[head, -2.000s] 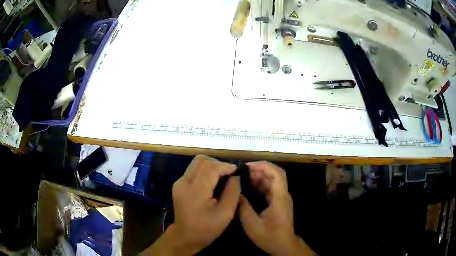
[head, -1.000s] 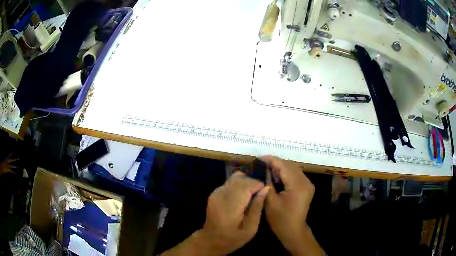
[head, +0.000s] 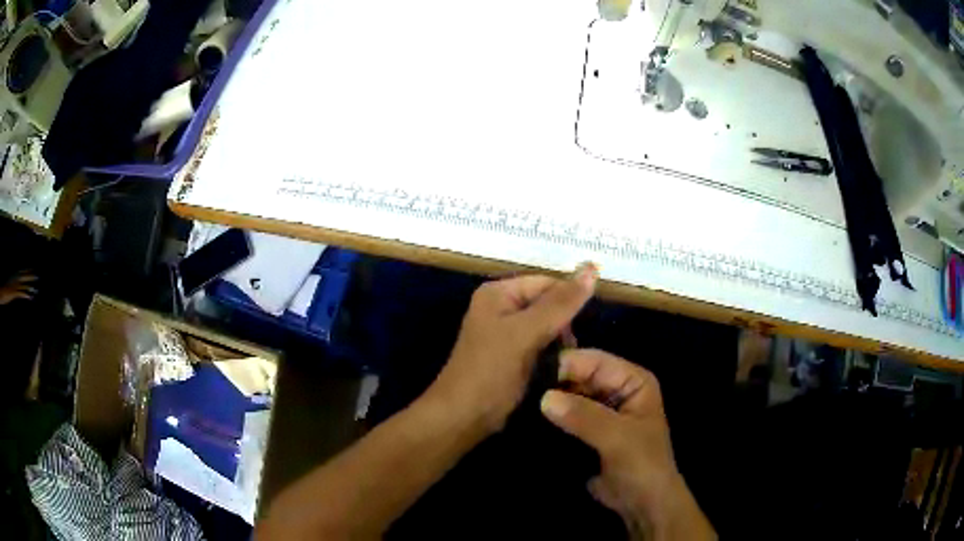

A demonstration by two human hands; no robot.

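My left hand point(head: 505, 336) is below the table's front edge, its thumb and index finger pressed together close to the wooden rim. My right hand point(head: 626, 414) is lower and to the right, fingers curled in a pinch. Black cloth point(head: 545, 370) shows dark between the hands; its outline blends into the dark lap, and the part in my fingers is mostly hidden. Neither hand touches the sewing machine.
The white table point(head: 423, 137) has a printed ruler point(head: 529, 224) along its front. Snips point(head: 791, 161) and long black strips point(head: 854, 174) lie right, by the machine bed point(head: 719, 159). A purple basket point(head: 196, 143) is left; a cardboard box point(head: 106, 317) with scraps is lower left.
The view has shifted, so the table sits higher. My hands have moved apart, the left to the table edge and the right lower. The dark piece seen between them earlier is now harder to see.
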